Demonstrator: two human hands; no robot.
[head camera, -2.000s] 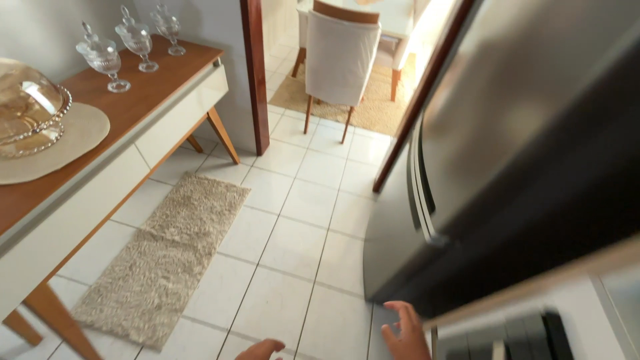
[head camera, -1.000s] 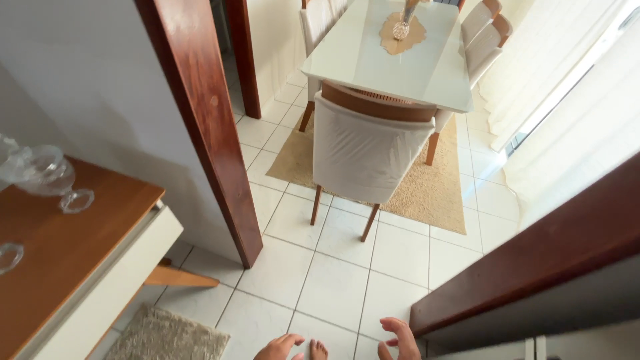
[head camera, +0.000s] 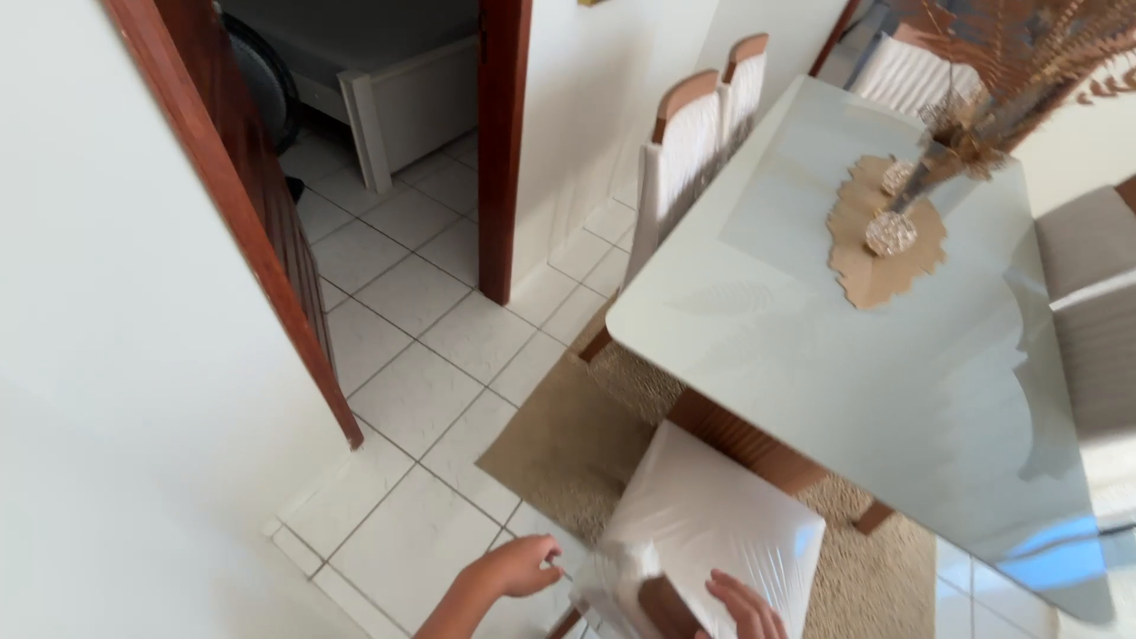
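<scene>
My left hand (head camera: 530, 565) is held out low in the view, over the tiled floor, its fingers loosely curled with nothing seen between them. To its right is a dining chair with a plastic-covered pale seat (head camera: 723, 524) and a wooden top rail (head camera: 667, 607). Over that chair, near the rail, is my right hand (head camera: 747, 605), partly cut off by the bottom edge; its fingers are spread, and whether it touches the rail cannot be told. Beyond the chair stands a glass-topped dining table (head camera: 799, 355).
Decorative balls (head camera: 890, 233) and dried plants (head camera: 985, 133) stand on a tan runner. More chairs (head camera: 679, 151) flank the table above a beige rug (head camera: 568, 435). At left, a dark red door frame (head camera: 504, 160) opens onto a room with a bed (head camera: 417, 111).
The view has moved from the sideboard and refrigerator to the dining table and an open doorway. The covered chair is now close by my hands.
</scene>
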